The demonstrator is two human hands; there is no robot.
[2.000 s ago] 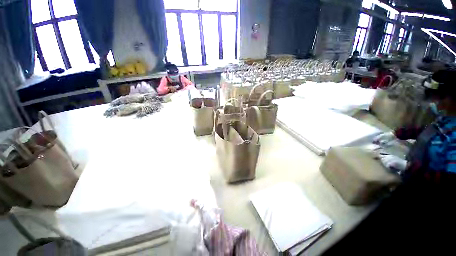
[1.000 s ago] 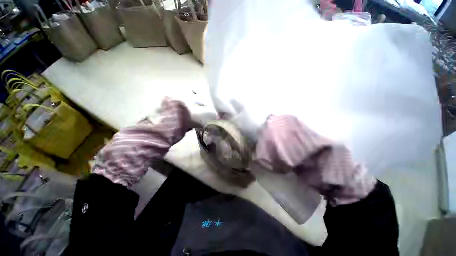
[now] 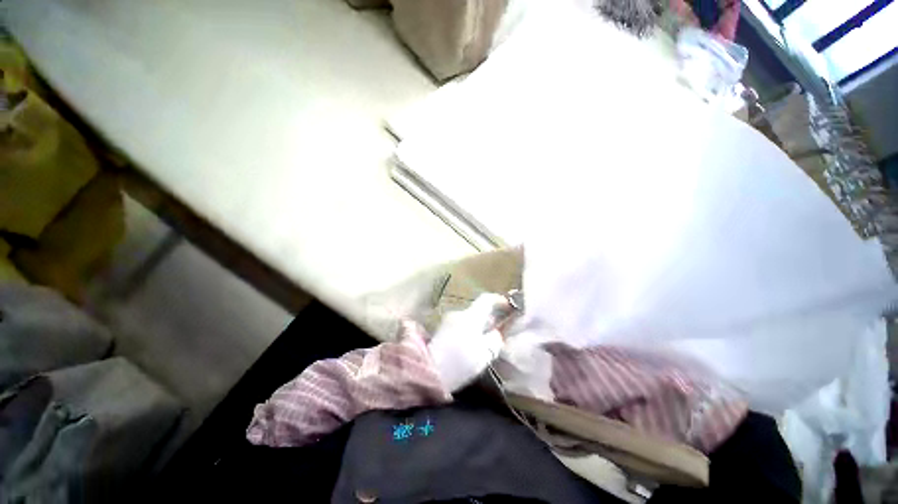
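Observation:
A taupe tote bag (image 3: 482, 276) is tilted against my apron at the table's near edge, with a small shiny metal part near its top. A taupe edge of it also shows at the lower right. My left hand (image 3: 467, 345), in a white glove, grips the bag near the metal part. My right hand (image 3: 528, 362), also gloved, is close beside it at the bag, mostly hidden; its fingers cannot be made out. A large thin white sheet (image 3: 689, 236) spreads over the table and partly covers my right sleeve.
A white sheet stack (image 3: 443, 202) has layered edges at mid-table. Another taupe bag (image 3: 448, 34) stands at the far edge. Yellow bags (image 3: 44, 162) and grey-beige bags (image 3: 108, 404) are at left, beyond the table edge. A plastic-wrapped bundle (image 3: 711, 61) is at upper right.
The view has turned and shifted. The bag is now tilted close to my apron, and my hands have come closer together. The white sheet lies lower, over my right forearm.

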